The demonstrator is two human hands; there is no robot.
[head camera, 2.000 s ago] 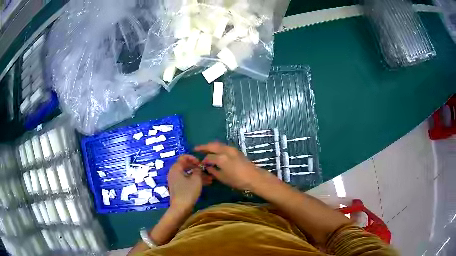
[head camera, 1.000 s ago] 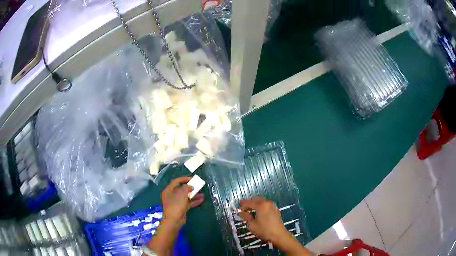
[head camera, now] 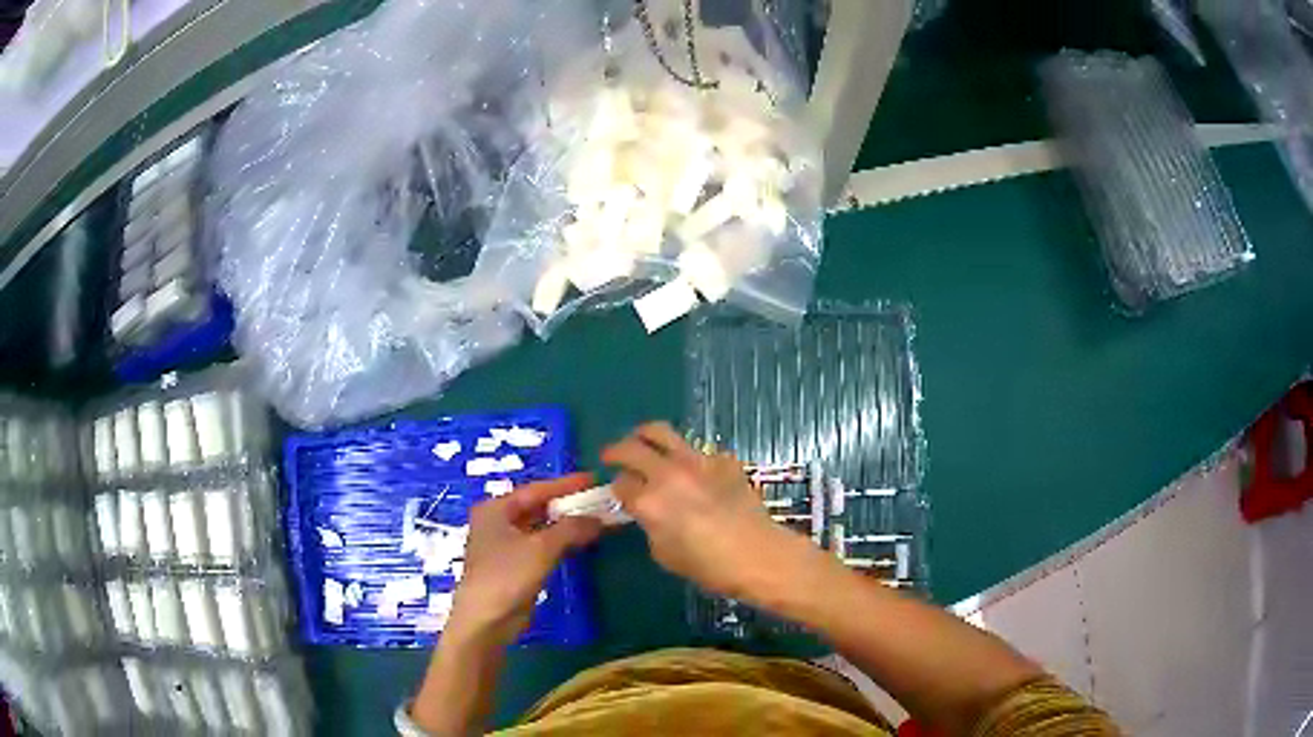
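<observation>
My left hand [head camera: 511, 554] holds a white housing [head camera: 583, 503] lying roughly sideways in front of me, between the blue parts tray and the clear ribbed tray. My right hand [head camera: 684, 504] touches the housing's right end with its fingertips. Whether the right fingers hold a small part there is hidden. The blue parts tray [head camera: 582, 576] holds small white inserts [head camera: 497, 465] at its upper right and lower part. The clear ribbed tray [head camera: 806, 382] holds pinned rods [head camera: 871, 540] in its lower part, partly hidden by my right hand and forearm.
An open bag of cream housings [head camera: 634, 187] lies at top centre, beside a large crumpled poly bag [head camera: 346, 259]. Blister trays of white units [head camera: 180, 526] stand at left. Spare trays [head camera: 1152, 187] lie at far right. A red stool [head camera: 1274, 454] is at the right edge.
The left hand has brought the white housing down from below the bag to between the trays. The right hand has left the rod tray and now meets the housing. The view has shifted.
</observation>
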